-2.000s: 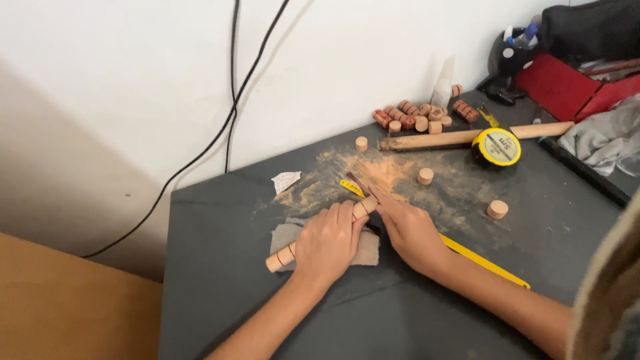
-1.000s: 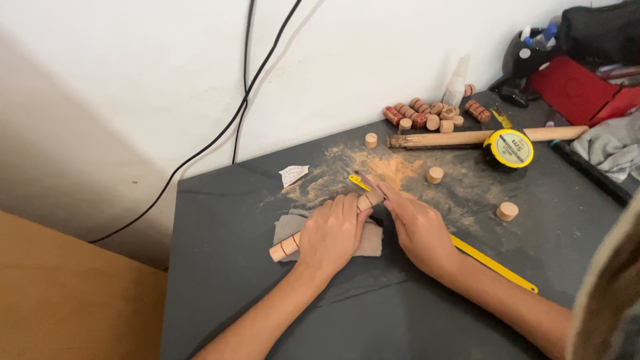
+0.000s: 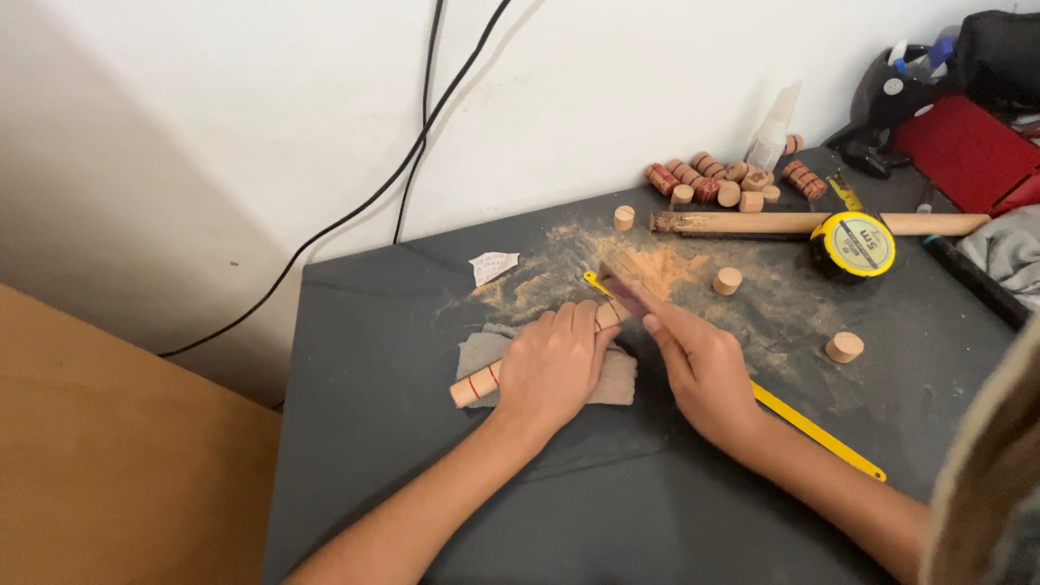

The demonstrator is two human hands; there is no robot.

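Note:
My left hand [image 3: 554,357] grips a round wooden dowel [image 3: 475,383] marked with red lines, which lies slanted over a folded grey cloth [image 3: 613,380]. At the dowel's upper right end, my right hand [image 3: 705,366] holds a thin, flat, brownish piece [image 3: 624,294], blurred, perhaps sandpaper. A yellow hacksaw blade [image 3: 816,431] lies on the grey table, its middle hidden by my right hand. Orange-tan sawdust [image 3: 658,264] is spread beyond the dowel's end. Short cut wooden discs [image 3: 727,281] stand around the dust.
Several marked wooden pieces [image 3: 707,191] are heaped by a glue bottle [image 3: 772,130]. A long wooden rod [image 3: 739,223] lies behind a yellow tape measure [image 3: 853,245]. A torn paper scrap [image 3: 492,268] is at left. A black holder [image 3: 881,106] and red case [image 3: 967,150] stand back right.
The flat piece in my right hand shows more plainly, tilted up at the dowel's end. My left hand still holds the dowel on the cloth.

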